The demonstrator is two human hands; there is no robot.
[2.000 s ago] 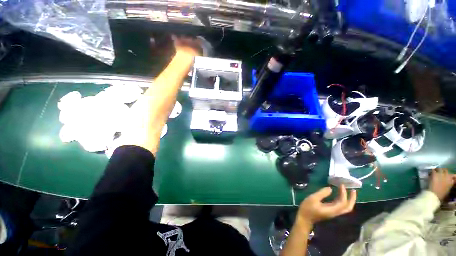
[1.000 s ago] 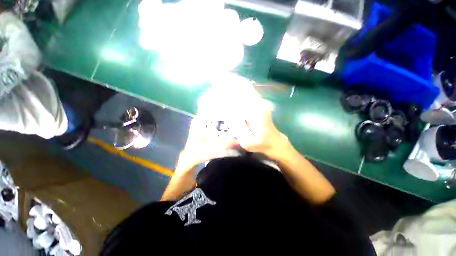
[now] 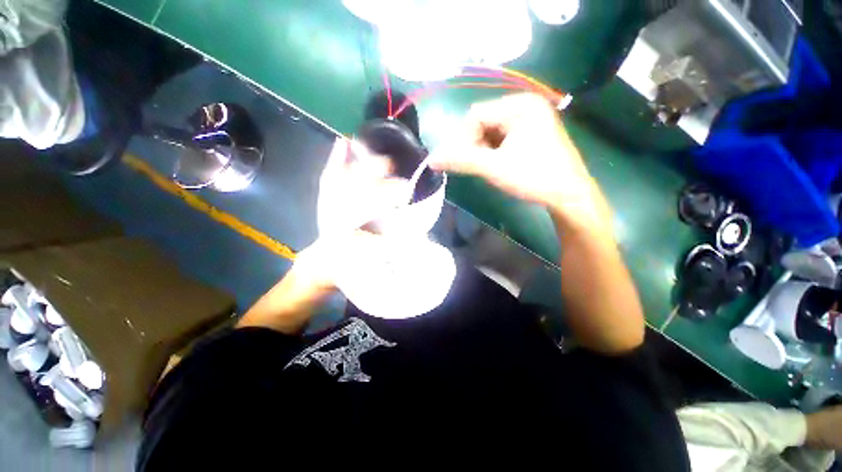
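A glossy white housing [image 3: 397,277] is held close in front of my chest, its wide rounded end toward me and overexposed. A black round body [image 3: 395,146] sits at its far end. Red and orange wire leads [image 3: 480,74] run from the black body to the right, ending in a small white plug [image 3: 565,101]. My left hand [image 3: 349,189] grips the housing's left side. My right hand [image 3: 512,147] has its fingertips closed near a white cable [image 3: 417,175] at the housing; glare hides the exact grip.
White round covers [image 3: 452,32] glare on the green bench ahead. The screw feeder [image 3: 711,55], blue bin [image 3: 771,161], black caps [image 3: 706,267] and part-built units [image 3: 794,313] lie right. A brown carton [image 3: 138,309] and stool [image 3: 222,152] are left; a neighbour's arm [image 3: 822,429] shows lower right.
The housing has turned so its black body and wires show, and its rounded end faces me. My right hand has moved up and right from it. The view has shifted left.
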